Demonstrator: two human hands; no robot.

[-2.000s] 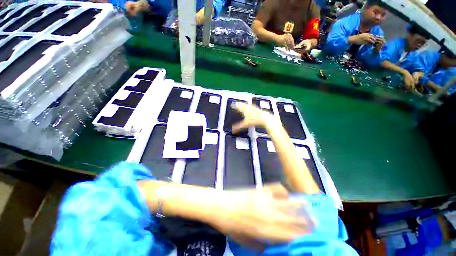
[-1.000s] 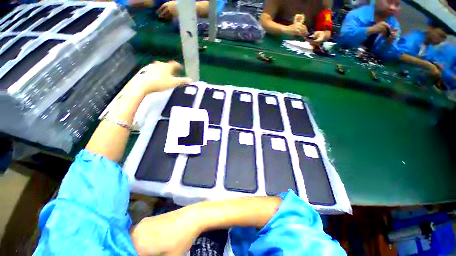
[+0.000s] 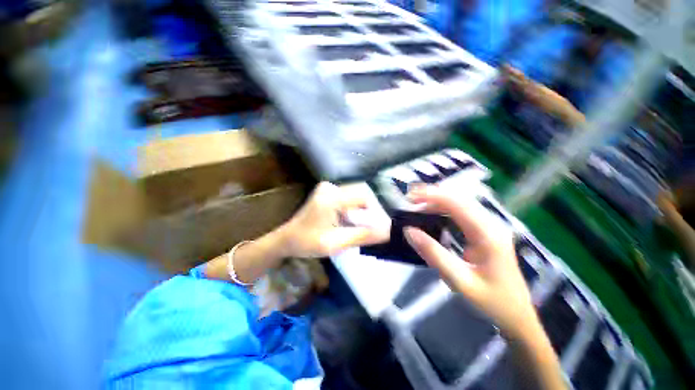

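The frame is blurred. My left hand (image 3: 328, 222) is curled closed, with a small white piece like release liner (image 3: 357, 218) showing between its fingers. My right hand (image 3: 484, 263) is just right of it, thumb and forefinger apart; no held thing can be made out. A dark flat area (image 3: 398, 242) lies between the hands; whether it is a case or a sheet is unclear. Below them is the white tray (image 3: 415, 364) with black phone cases (image 3: 456, 335). The sticker-sheet stack (image 3: 396, 180), white with black shapes, lies beyond my fingers.
A tall stack of filled trays (image 3: 358, 126) stands at the upper middle. An open brown carton (image 3: 221, 221) is on the blue floor at left. A blurred pale upright (image 3: 583, 141) crosses the upper right. Blue sleeves and a person's arm (image 3: 545, 99) show across the green bench.
The view has swung left and down, bringing in the carton and floor. My left hand has left the far tray corner and is curled closed. My right hand has come up beside it.
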